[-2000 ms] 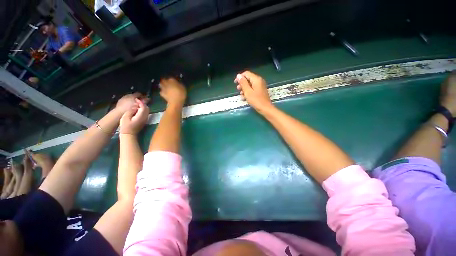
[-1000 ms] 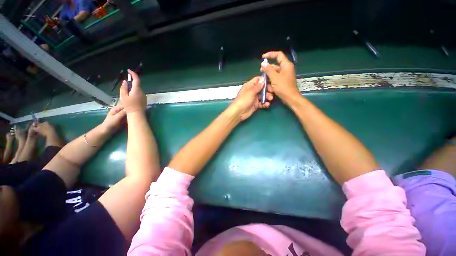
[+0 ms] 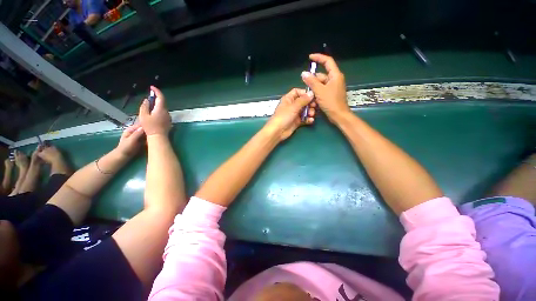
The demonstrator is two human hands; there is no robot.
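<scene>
A slim dark pen with a white upper end (image 3: pixel 313 67) stands nearly upright between my two hands, above the pale edge rail. My left hand (image 3: pixel 290 113) is closed around its lower part. My right hand (image 3: pixel 330 87) pinches the white upper end between thumb and index finger. Fingers hide much of the pen's middle, and I cannot tell whether the white end is a separate piece.
The green belt (image 3: pixel 370 64) carries several spaced pens beyond the chipped edge rail (image 3: pixel 423 93). The green ledge (image 3: pixel 305 188) lies under my forearms. A neighbour at left holds a pen (image 3: pixel 151 101). A purple sleeve (image 3: pixel 508 235) is at right. A grey post (image 3: pixel 64 82) slants at left.
Since the earliest frame my hands have come together on a pen. Over the last second the white end shows higher above my right thumb, and the belt pens have shifted slightly left.
</scene>
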